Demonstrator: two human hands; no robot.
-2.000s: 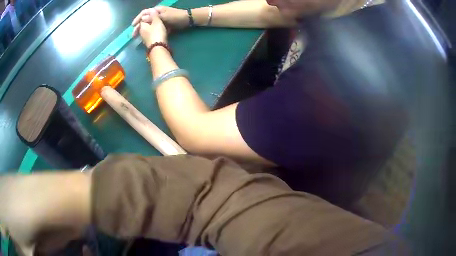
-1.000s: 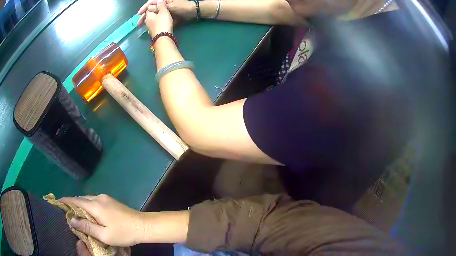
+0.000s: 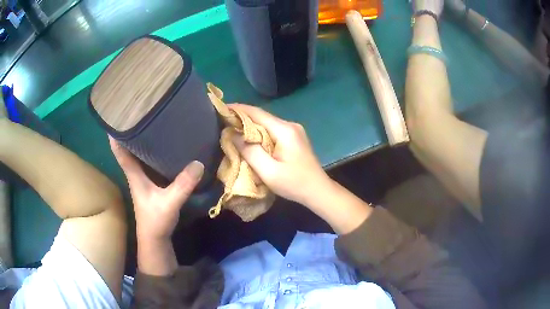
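A dark grey speaker [image 3: 181, 133] with a wood-grain top panel [image 3: 139, 83] is tilted in front of me, above the front edge of the green work surface. My left hand [image 3: 158, 196] grips its near left side, thumb on the mesh. My right hand [image 3: 280, 151] holds a crumpled tan cloth [image 3: 244, 175] against or close beside the speaker's right side. The speaker's base is hidden.
A second speaker [image 3: 274, 48] stands at the back, its top cut off. An orange-headed mallet [image 3: 380, 78] lies right of it. A neighbour's arm [image 3: 437, 108] rests at the right. Another person's arm [image 3: 66, 175] is at the left, near a blue cloth [image 3: 8, 101].
The view has swung left, so the mallet and second speaker appear farther right. The held speaker and both my hands are now fully in view. The cloth stays in my right hand.
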